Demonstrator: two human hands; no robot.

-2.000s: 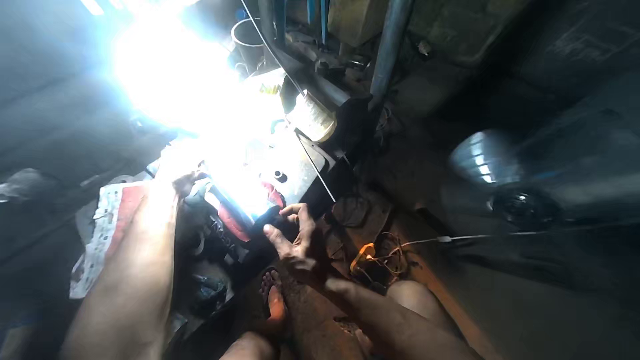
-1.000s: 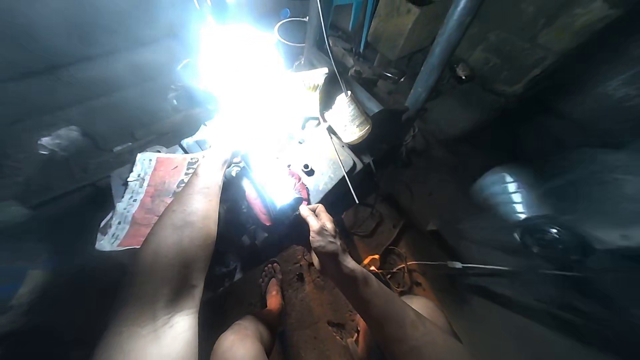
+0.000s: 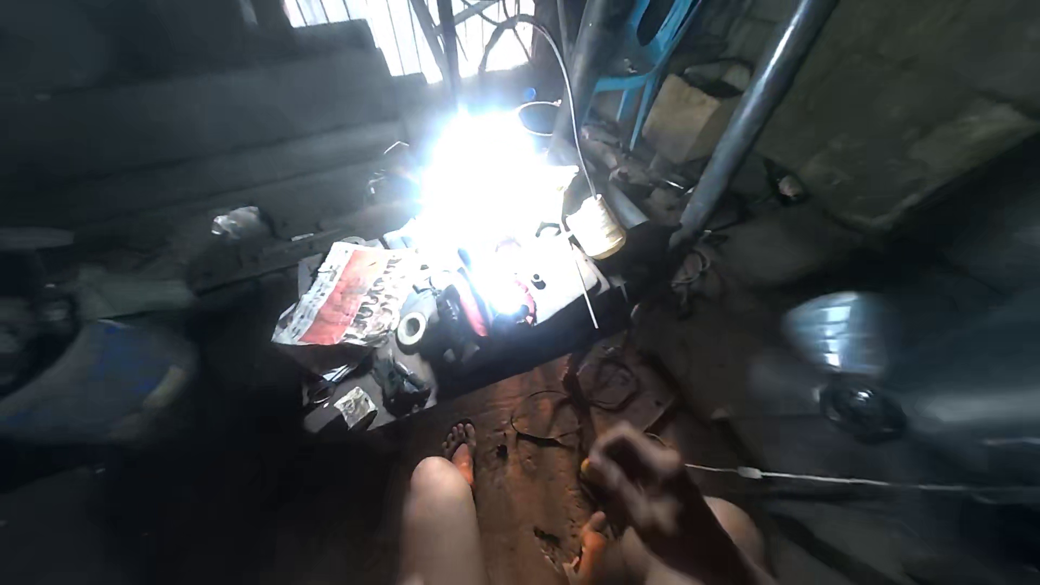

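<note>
My right hand (image 3: 638, 475) is low and right of centre, blurred, its fingers curled, above the reddish floor by my knee. An orange thing (image 3: 587, 469) shows at its fingertips; whether the hand holds it, I cannot tell. My left hand is out of view. On the low bench ahead, a glaring white light (image 3: 487, 179) hides much of the surface. Left of it lie a red and white printed sheet (image 3: 337, 292), a pale ring (image 3: 412, 328) and a red elongated object (image 3: 471, 305). At its right stands a yellowish container (image 3: 597, 227), with a thin rod (image 3: 587, 284) beside it.
A metal pole (image 3: 751, 122) slants at the upper right, near a blue plastic chair (image 3: 642, 73) and a box-like block (image 3: 686, 118). A shiny rounded object (image 3: 837, 333) is at the right. A pale cord (image 3: 829, 479) runs rightward from near my hand. Coiled wire (image 3: 609, 382) lies on the floor.
My left arm, reaching to the bench in both earlier frames, has left the view. My right hand has drawn back from the bench edge toward my knee. The view has shifted.
</note>
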